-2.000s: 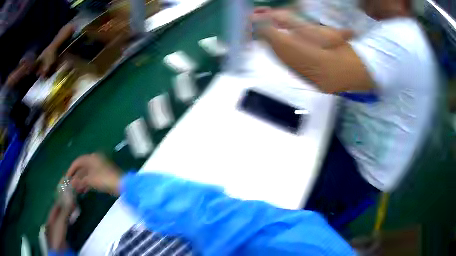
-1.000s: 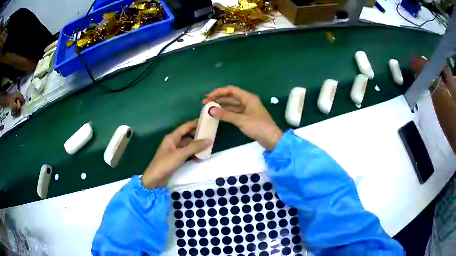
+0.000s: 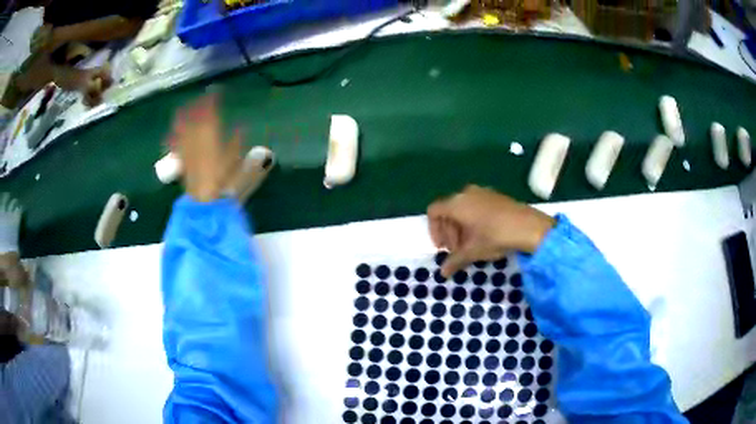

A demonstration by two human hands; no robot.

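Observation:
The sheet of round black adhesive pads (image 3: 452, 331) lies on the white bench before me. My right hand (image 3: 481, 225) is at its top edge, thumb and fingers pinched on a black pad (image 3: 442, 258) just above the top row. My left hand (image 3: 203, 149) is blurred over the belt at left, between a partly hidden white housing (image 3: 168, 168) and a housing with a dark round end (image 3: 253, 172); whether it holds anything is unclear. Another off-white housing (image 3: 341, 151) lies alone on the belt between my hands.
The green belt (image 3: 414, 116) curves across the view. Several housings (image 3: 549, 166) lie on it at right, and one (image 3: 112, 219) at far left. A blue bin (image 3: 286, 21) and black cable are beyond. A phone (image 3: 738, 283) lies at the bench's right. Other people's hands show at left.
Both hands have let go of the housing, which now lies on the belt. My left hand has moved left over the belt. My right hand has come down to the sheet's top edge.

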